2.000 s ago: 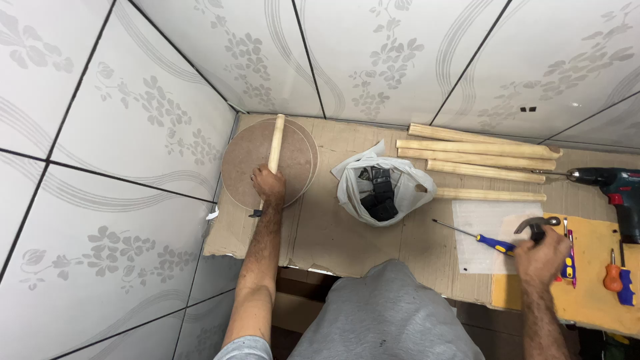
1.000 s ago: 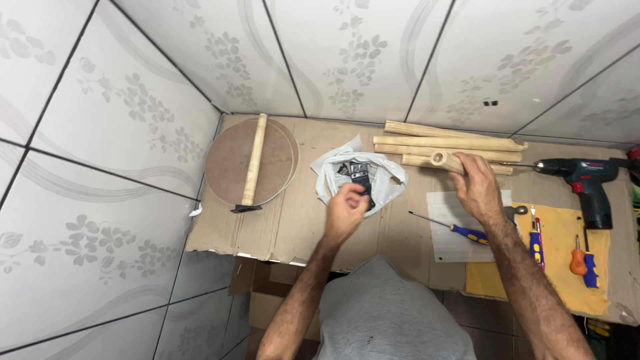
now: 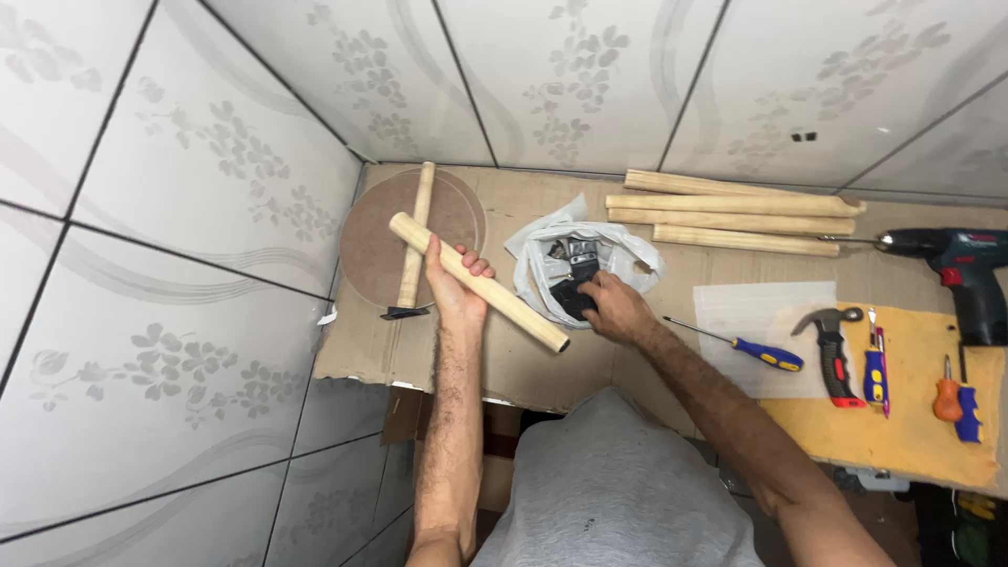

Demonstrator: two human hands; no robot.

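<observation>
My left hand [image 3: 461,283] grips a round wooden leg [image 3: 504,299], which slants down to the right with a dark spot at its lower end. Behind it, a second wooden leg [image 3: 415,260] with a black plate [image 3: 405,313] at its near end lies across round brown discs [image 3: 370,244]. My right hand [image 3: 618,305] reaches into an open white plastic bag [image 3: 529,264], its fingers on black parts [image 3: 581,276]; whether it grips one is hard to tell.
Several wooden legs [image 3: 732,205] lie by the tiled wall. A cordless drill [image 3: 957,260], a claw hammer [image 3: 832,354], a blue-handled screwdriver [image 3: 768,354], an orange-handled screwdriver [image 3: 947,400] and a yellow cloth [image 3: 913,441] are at the right of the cardboard-covered surface [image 3: 504,358].
The wooden leg held in my right hand one second ago is now in my left hand. My right hand has moved left to the bag. The hammer it held earlier lies on the surface.
</observation>
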